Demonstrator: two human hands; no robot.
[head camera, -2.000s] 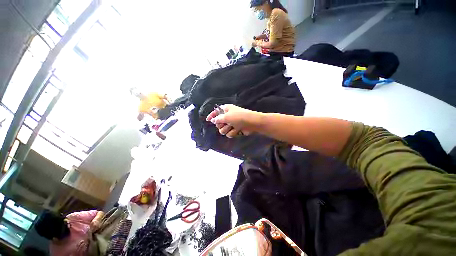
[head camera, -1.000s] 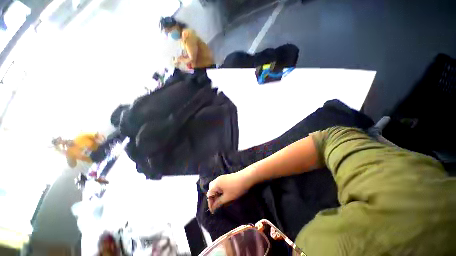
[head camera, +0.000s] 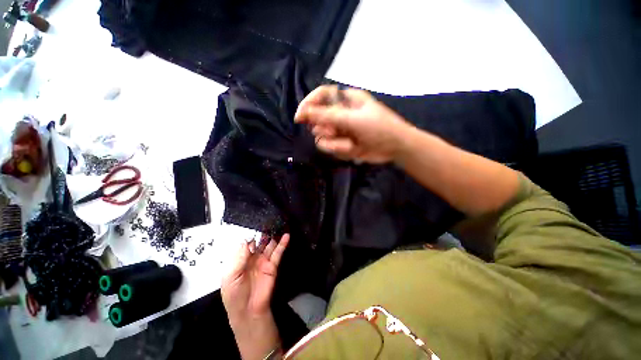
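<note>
A black jacket (head camera: 379, 204) is spread over the white table and the front edge, with a long sleeve to the right. Its speckled dark lining (head camera: 256, 186) shows at the left. My left hand (head camera: 259, 274) is palm up at the lining's lower edge, with the cloth edge at its fingertips. My right hand (head camera: 351, 123) is raised above the jacket, blurred, with the fingers curled and thumb and forefinger together. A dark spot shows at its fingers. I cannot make out a needle or thread.
Left of the jacket lie a flat black rectangle (head camera: 191, 191), a pile of tiny black fasteners (head camera: 163, 223), red-handled scissors (head camera: 119, 188), black thread cones (head camera: 151, 299) and a black trim bundle (head camera: 60, 256). More black garments (head camera: 246, 31) lie farther up. A black crate (head camera: 594, 179) is at right.
The view has turned down to the near table edge. My left hand has come into view at the lining's edge. My right hand has moved from low on the cloth to above the jacket.
</note>
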